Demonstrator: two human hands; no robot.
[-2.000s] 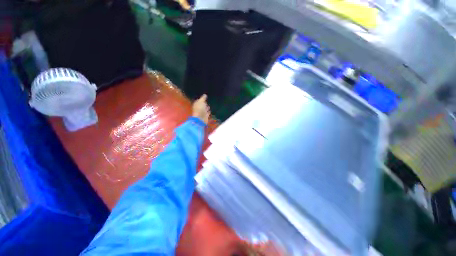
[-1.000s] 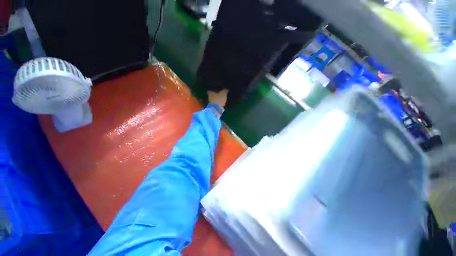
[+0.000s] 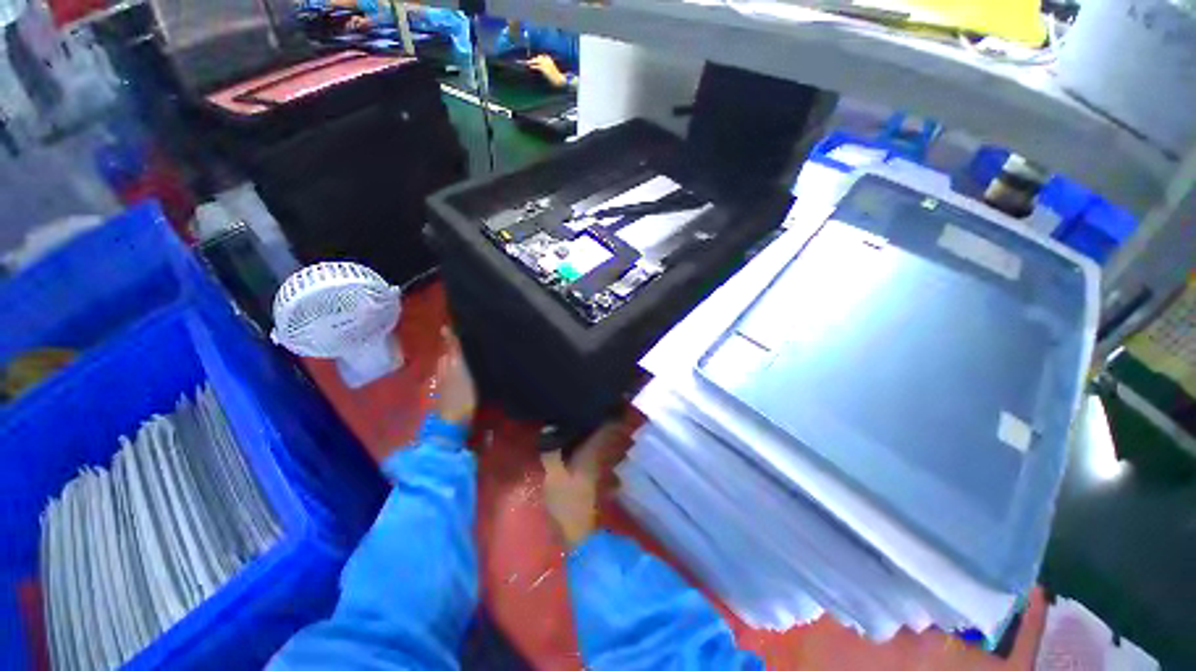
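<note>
A stack of black foam trays (image 3: pixel 525 315) stands on the orange-red sheeting in front of me. The top tray holds an opened tablet unit (image 3: pixel 597 249) with silver-white battery, black flex cables and a small green part. My left hand (image 3: pixel 454 383) is against the stack's near left side. My right hand (image 3: pixel 577 482) is at its near lower corner, with a dark cap on a fingertip. The fingers of both hands are partly hidden or blurred, so the exact hold is unclear. A grey-blue rear cover (image 3: pixel 918 354) lies on a tall stack of white interleaf sheets (image 3: pixel 735 524) at the right.
A white fan (image 3: pixel 336 312) stands left of the trays. Blue crates (image 3: pixel 302 551) at the left hold upright white-wrapped panels (image 3: pixel 158 524). Another black tray stack (image 3: pixel 348 171) is behind. Small blue bins (image 3: pixel 1086 216) sit under the overhead shelf (image 3: pixel 787 79). Other people's hands and sleeves show at the back.
The black tray stack with the opened unit now stands before me on the bench. My right hand has come into view. My left hand has drawn back towards me. The view has shifted.
</note>
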